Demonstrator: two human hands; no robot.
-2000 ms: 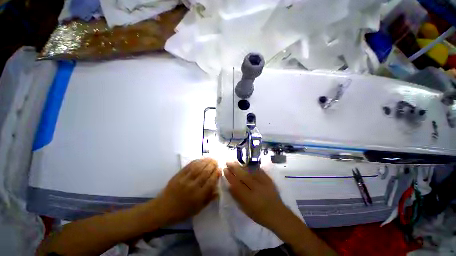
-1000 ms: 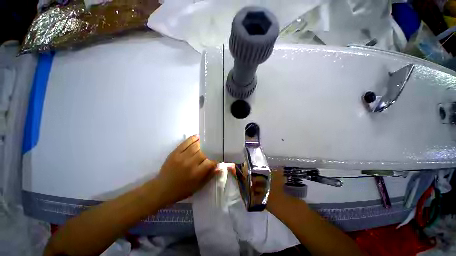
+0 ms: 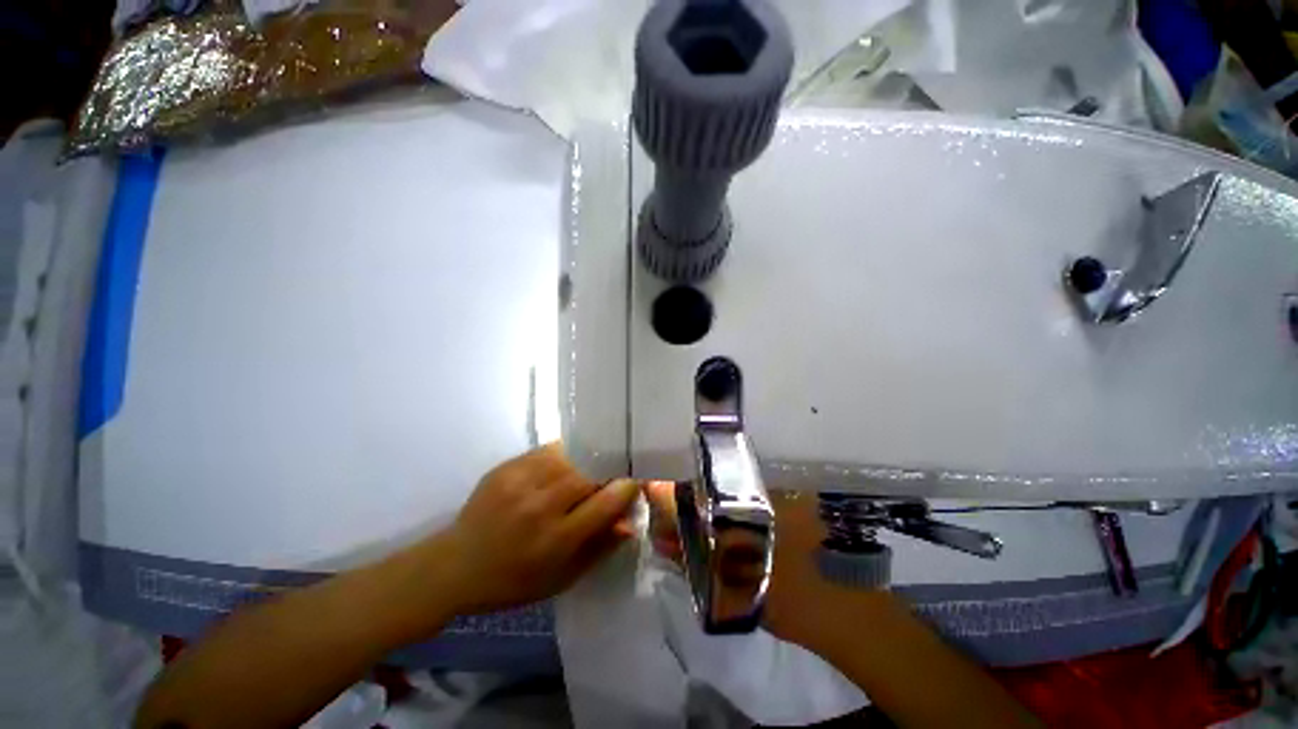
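Observation:
The white sewing machine head [image 3: 911, 313] fills the middle and right, hiding the needle area. A white fabric piece [image 3: 612, 641] hangs over the table's front edge below the head's left end. My left hand [image 3: 534, 524] pinches the fabric's upper part between thumb and fingers, just left of the shiny metal guard [image 3: 733, 534]. My right hand [image 3: 797, 577] is largely hidden behind the guard; its fingertips show at the fabric beside my left hand, but their grip is unclear.
Blue tape [image 3: 125, 285] marks the left end of the white table [image 3: 328, 342]. A brown plastic-wrapped package [image 3: 256, 71] and white garments [image 3: 982, 57] lie behind. Snips [image 3: 1117, 553] lie right of the hands. Red plastic [image 3: 1125, 691] is at the lower right. A grey ribbed post [image 3: 712, 128] rises from the head.
The view has come closer to the machine head since the first frame. Since the second frame, my left hand has moved slightly toward the front edge, its thumb and fingers on the fabric.

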